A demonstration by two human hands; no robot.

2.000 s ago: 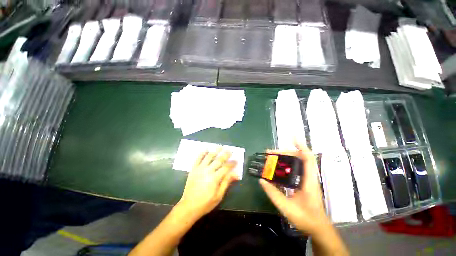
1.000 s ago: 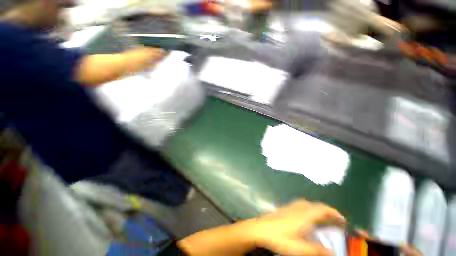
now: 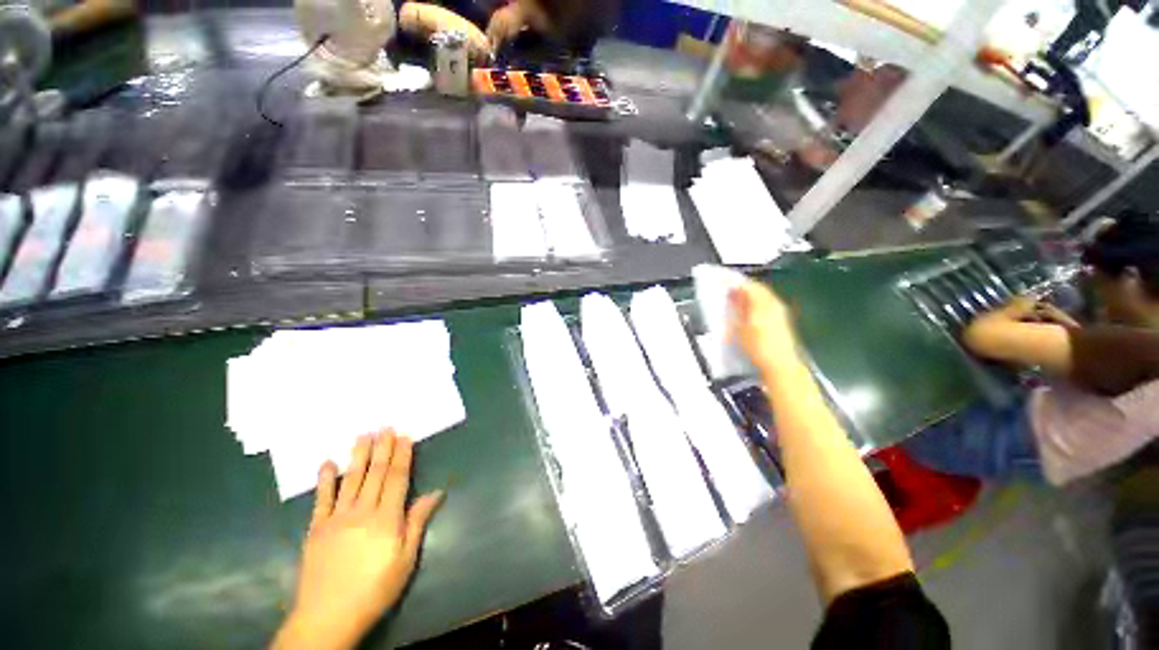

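Observation:
A pile of empty white sleeves [image 3: 350, 381] lies fanned on the green bench. My left hand [image 3: 362, 521] rests flat with fingers spread on its near edge. A clear blister tray [image 3: 549, 464] to the right holds three columns of white bagged phones [image 3: 648, 425]. My right hand [image 3: 760, 328] is over the tray's far right part, on a white bagged phone [image 3: 719, 318] in the fourth column. Its fingertips are partly hidden. A dark phone or pocket shows below, under my right forearm.
Trays with white bagged phones [image 3: 95, 241] and white sleeve bundles [image 3: 744, 210] stand on the grey strip beyond. A person [image 3: 1068, 349] works at the right. Orange-screened phones [image 3: 540, 86] lie at the back. A pale post [image 3: 890, 121] rises at the right.
The view has swung back right. The phone held in my right hand two seconds ago is no longer bare in view. My right hand is at the tray with a white bagged piece; my left is on the pile.

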